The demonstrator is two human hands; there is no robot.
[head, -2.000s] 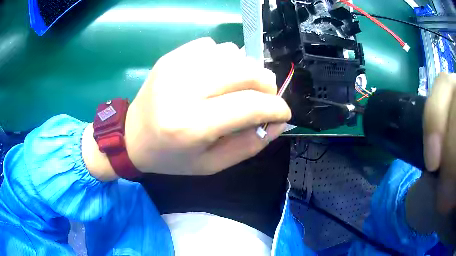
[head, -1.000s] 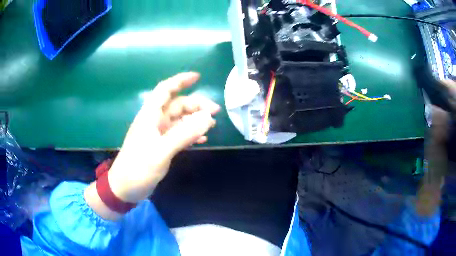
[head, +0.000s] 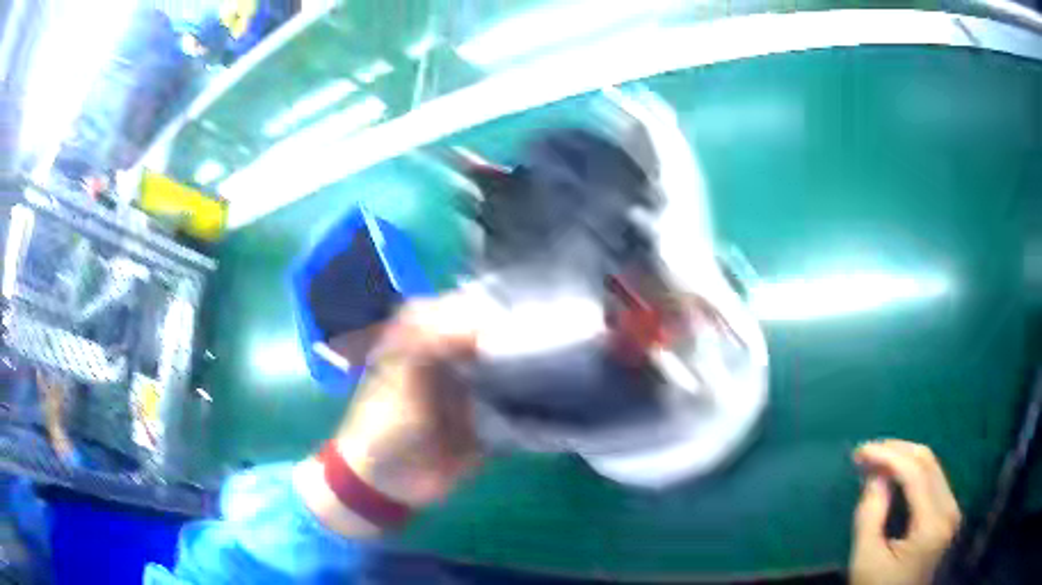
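The part-built unit (head: 571, 194) is blurred and tilted above the green work surface, its white housing round a black inside, with a red part near its lower middle. A rounded white part sticks out at its lower right. My left hand (head: 417, 394) is at the unit's lower left, with its fingers on the unit's near end; they are blurred and partly hidden. My right hand (head: 908, 503) is at the lower right, away from the unit, with fingers curled apart and nothing in it. The screwdriver is not in view.
The blue screw bin (head: 357, 286) stands on the green work surface (head: 868, 206), just behind my left hand. A white strip (head: 377, 149) edges the surface. A wire-mesh rack (head: 86, 309) and a yellow object (head: 183, 206) are at the left. A part of another person's arm shows at the far left.
The view has swung left. My left hand has taken hold of the unit, which has turned and is blurred. My right hand has let go of the screwdriver and is empty.
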